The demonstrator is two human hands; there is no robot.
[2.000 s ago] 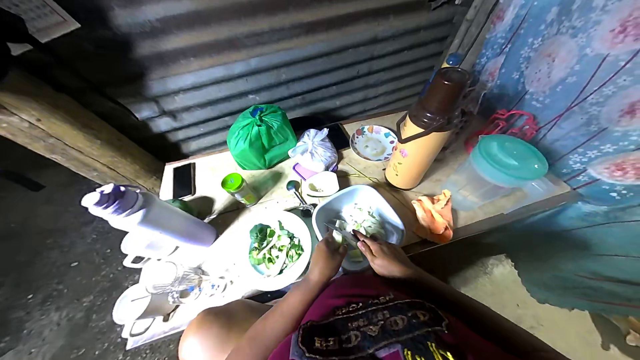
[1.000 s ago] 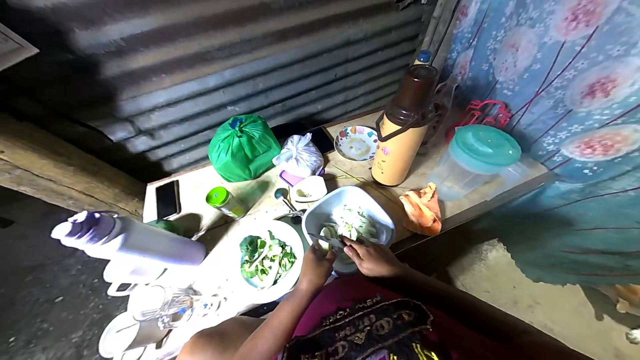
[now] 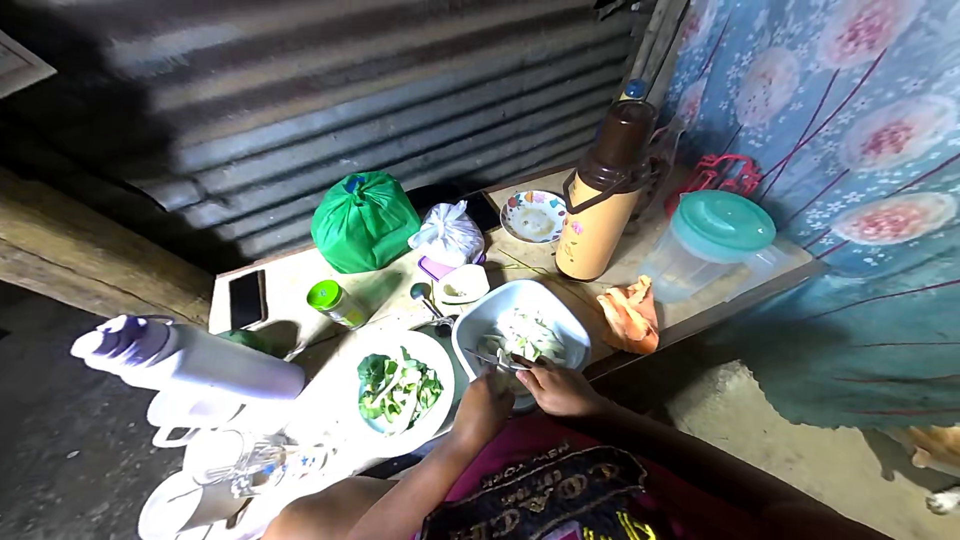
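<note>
A white plastic basin (image 3: 566, 319) holds pale chopped vegetable pieces (image 3: 529, 334). My left hand (image 3: 486, 401) is at the basin's near edge, closed around a pale piece of vegetable. Beside it, my right hand (image 3: 559, 386) grips what looks like a small knife (image 3: 491, 360), its thin blade lying over the basin; the fingers hide much of it. Left of the basin, a white plate (image 3: 442, 360) bears cut leafy greens (image 3: 401, 390). A small white bowl (image 3: 465, 283) and a spoon (image 3: 426, 298) lie just behind.
A tan thermos (image 3: 596, 225), orange plastic bag (image 3: 634, 319) and teal-lidded pitcher (image 3: 701, 240) stand right. Behind are a green bag (image 3: 365, 225), white bag (image 3: 450, 236) and patterned bowl (image 3: 532, 217). Left are a phone (image 3: 247, 298), green-lidded jar (image 3: 337, 304), large bottle (image 3: 202, 364) and cups (image 3: 180, 499).
Both hands remain at the basin's near edge, with only slight shifts. The view has moved a little, and an animal's legs show more at the lower right.
</note>
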